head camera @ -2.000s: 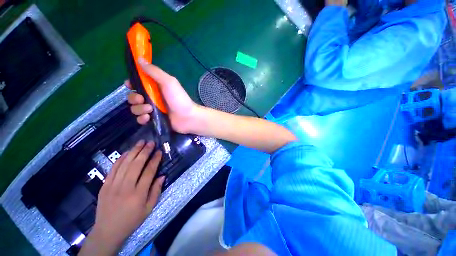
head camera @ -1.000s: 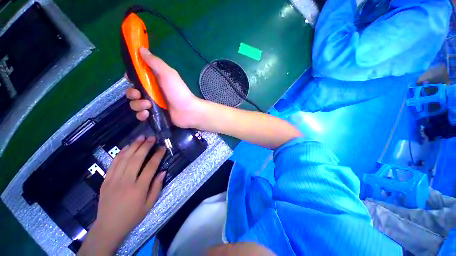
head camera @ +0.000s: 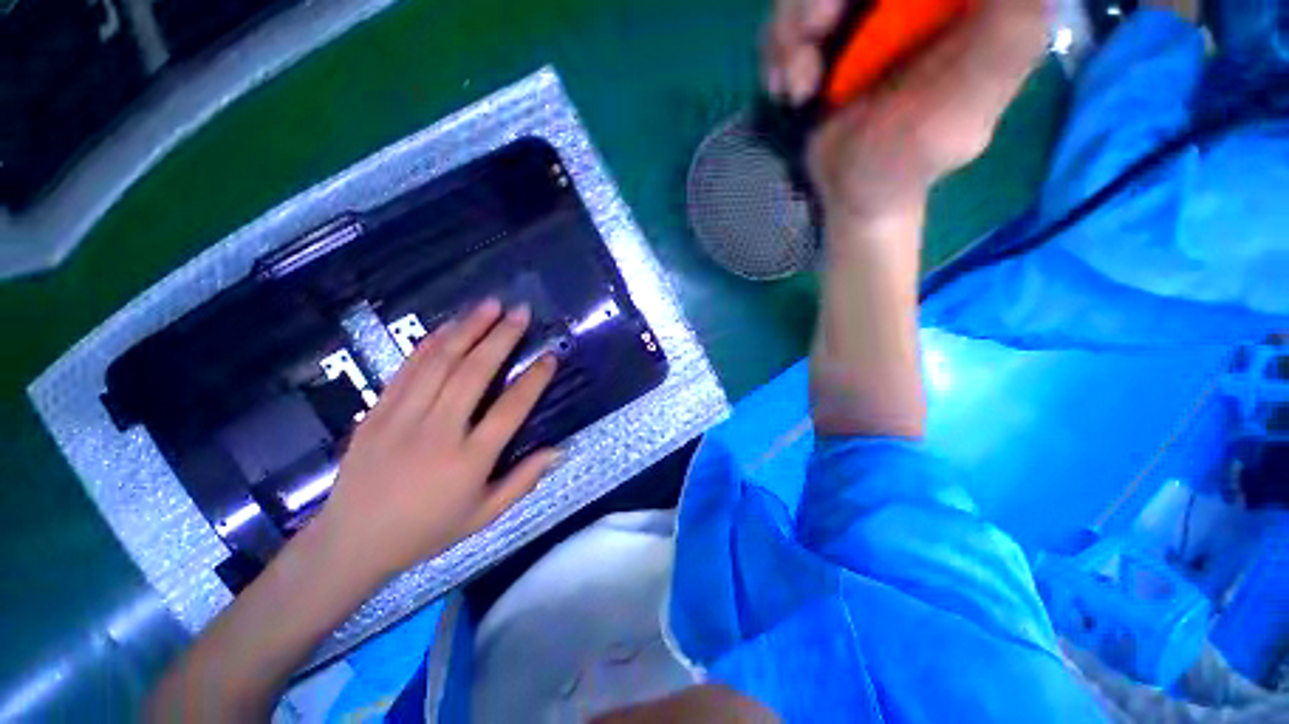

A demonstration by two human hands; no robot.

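Note:
The black plastic housing [head camera: 467,241] lies face up on a silvery foam sheet [head camera: 127,495]. Two bright brackets [head camera: 344,371] and a pale strip [head camera: 372,340] show at its middle. My left hand [head camera: 424,446] rests flat on the housing's near side with fingers spread, covering part of it. My right hand [head camera: 919,120] is raised at the top right, blurred, around an orange and black screwdriver [head camera: 893,43]; its tip cannot be made out. The round mesh screw dish [head camera: 749,205] lies just left of my right hand, partly hidden by the screwdriver.
Another dark housing [head camera: 64,71] on a silvery sheet [head camera: 184,127] is at the top left of the green bench [head camera: 622,71]. A person's blue sleeve [head camera: 1131,127] is at the upper right, with a black cord crossing it. A blue stool [head camera: 1131,608] is at the lower right.
My right hand has lifted the screwdriver off the housing and moved right, over by the dish. My left hand stays on the housing. The housing's right part is now uncovered. The view has shifted.

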